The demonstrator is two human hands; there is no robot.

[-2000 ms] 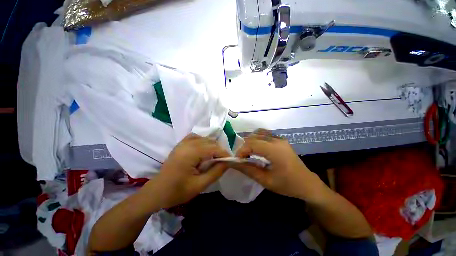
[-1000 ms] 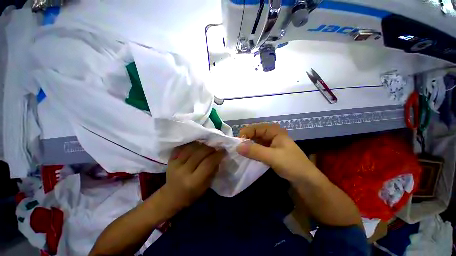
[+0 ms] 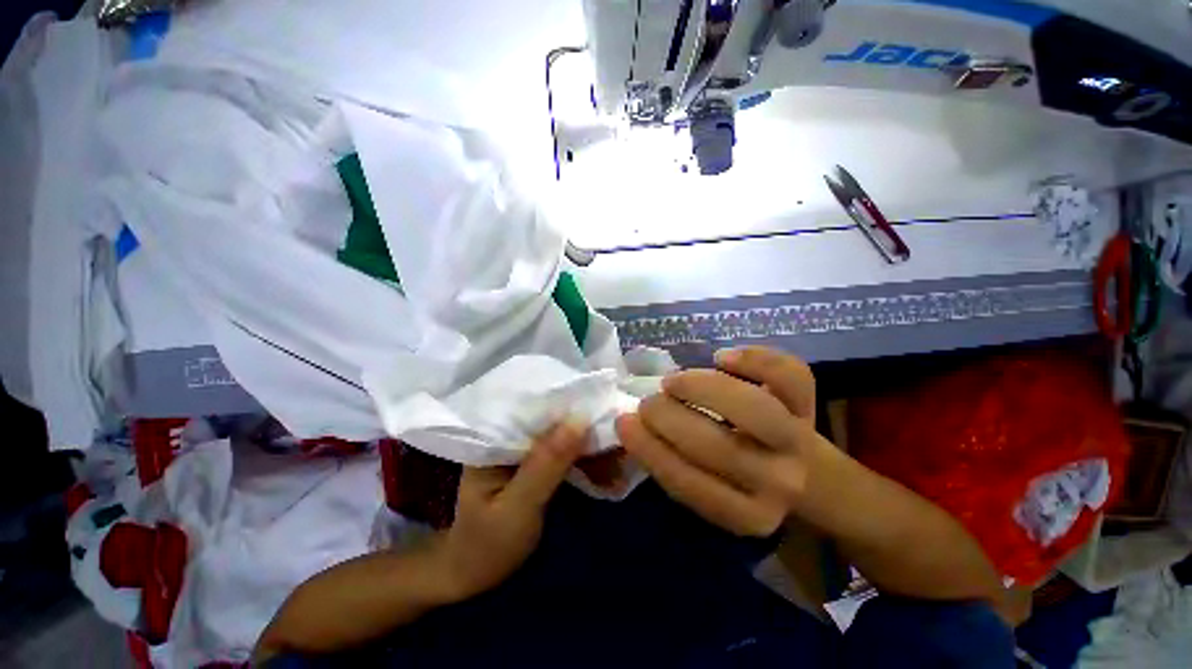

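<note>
A white garment body (image 3: 451, 248) with dark green parts (image 3: 366, 222) and a thin dark red line lies bunched on the table's left side and hangs over its front edge. My left hand (image 3: 503, 503) grips the cloth's near edge, thumb on top. My right hand (image 3: 732, 438) pinches the cloth edge just right of it, with the fingers curled. Some fingertips are hidden by the cloth. The white sewing machine (image 3: 902, 52) stands behind, and its presser foot area (image 3: 712, 141) is apart from the garment.
Red thread snips (image 3: 868, 214) lie right of the needle. A thread tangle (image 3: 1065, 216) and red and green scissor handles (image 3: 1114, 285) are at the right. A red scrap bag (image 3: 967, 457) is at lower right. Stacked white pieces (image 3: 66, 248) are at left. Printed cloth (image 3: 262, 523) is at lower left.
The hands first held a folded edge, then spread the white cloth. Now the left thumb lies on top, the right fingers are more curled, and the cloth between them is bunched.
</note>
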